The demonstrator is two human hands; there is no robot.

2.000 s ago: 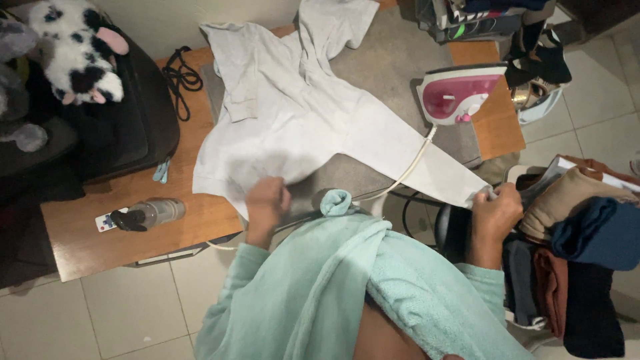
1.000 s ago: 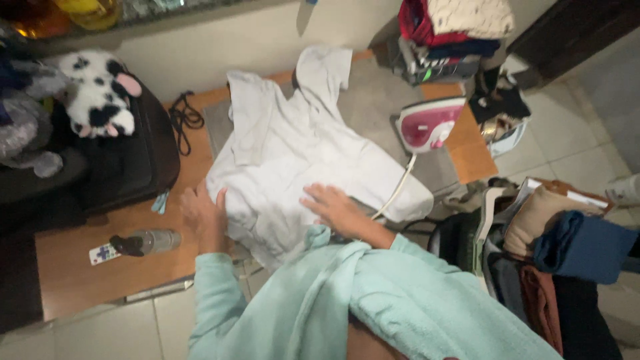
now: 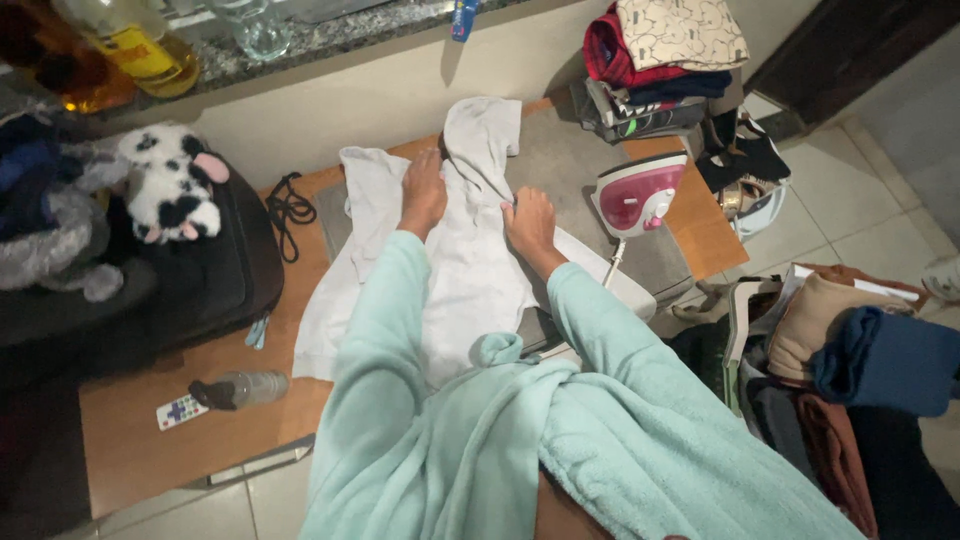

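A pale grey-white garment [image 3: 472, 277] with a hood or sleeve part at its top lies on a grey cloth pad [image 3: 559, 165] over a wooden table. My left hand [image 3: 424, 191] rests on its upper part, fingers pointing away from me; whether they pinch the fabric cannot be told. My right hand [image 3: 531, 221] has its thumb and fingers at the garment's right edge, gripping the fabric there. To the right of that hand, a pink and white clothes iron [image 3: 641, 196] lies on the pad, its pale cord running down toward the garment.
Folded clothes [image 3: 660, 75] are stacked at the back right, and more [image 3: 840, 352] sit at the lower right. On the left are a cow plush toy [image 3: 171, 184] on a black case, a coiled black cord [image 3: 291, 210], a clear bottle [image 3: 259, 388] and a remote control [image 3: 180, 412]. Bottles stand on a granite ledge.
Both hands have moved up the garment, away from my body. The garment's right part, stretched out to the right two seconds ago, is now drawn in toward its middle.
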